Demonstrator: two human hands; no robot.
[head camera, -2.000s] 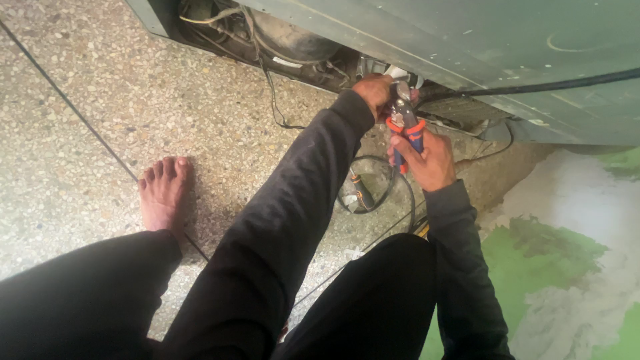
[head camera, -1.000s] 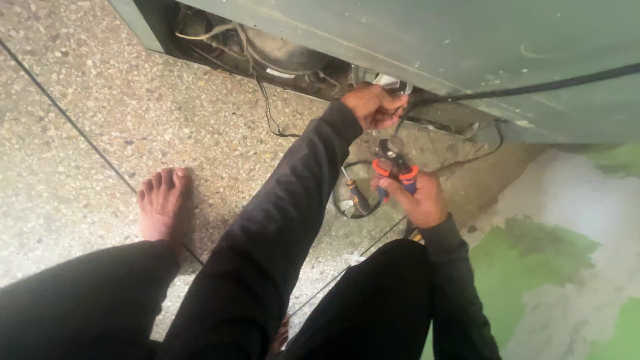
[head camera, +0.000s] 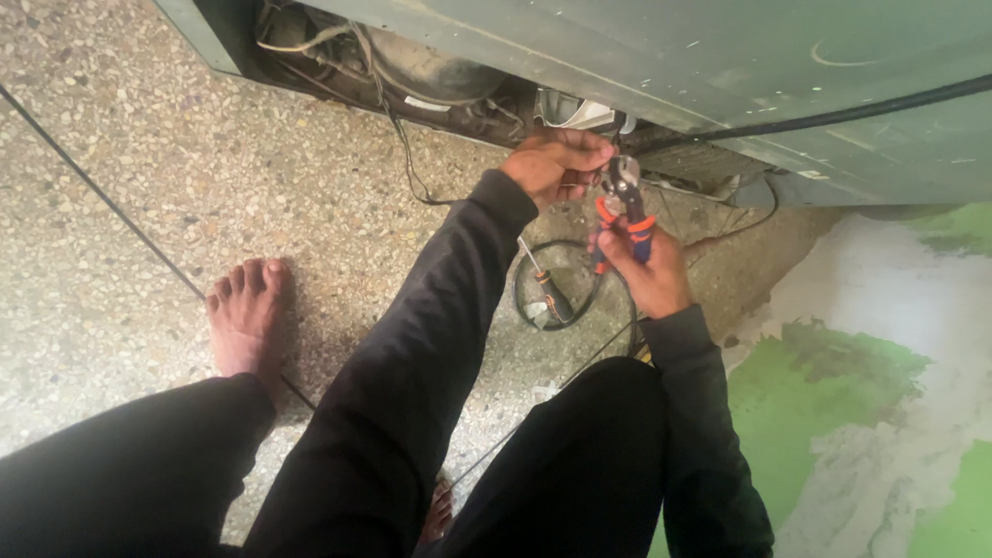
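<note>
My right hand (head camera: 647, 263) grips a pair of pliers (head camera: 626, 190) with dark blue and orange handles, the jaws pointing up beside the fingertips of my left hand (head camera: 558, 167). Pinched in those left fingertips is a thin dark wire (head camera: 618, 133), close to the plier jaws; its end is too small to make out. Just above, a white and metallic part (head camera: 581, 112) sits in the lower opening of a grey-green appliance cabinet (head camera: 697, 70). Whether the jaws touch the wire, I cannot tell.
A dusty compressor (head camera: 434, 70) and loose wires (head camera: 399, 132) fill the opening's left part. On the speckled floor, a screwdriver (head camera: 554, 296) lies across a looped black cable (head camera: 518, 287). A thick black cable (head camera: 852, 116) crosses the cabinet. My bare foot (head camera: 248, 314) is at left.
Between one second ago and now, the pliers in my right hand have moved up to my left fingertips. Two seconds ago they were also up there, and they were lower in between.
</note>
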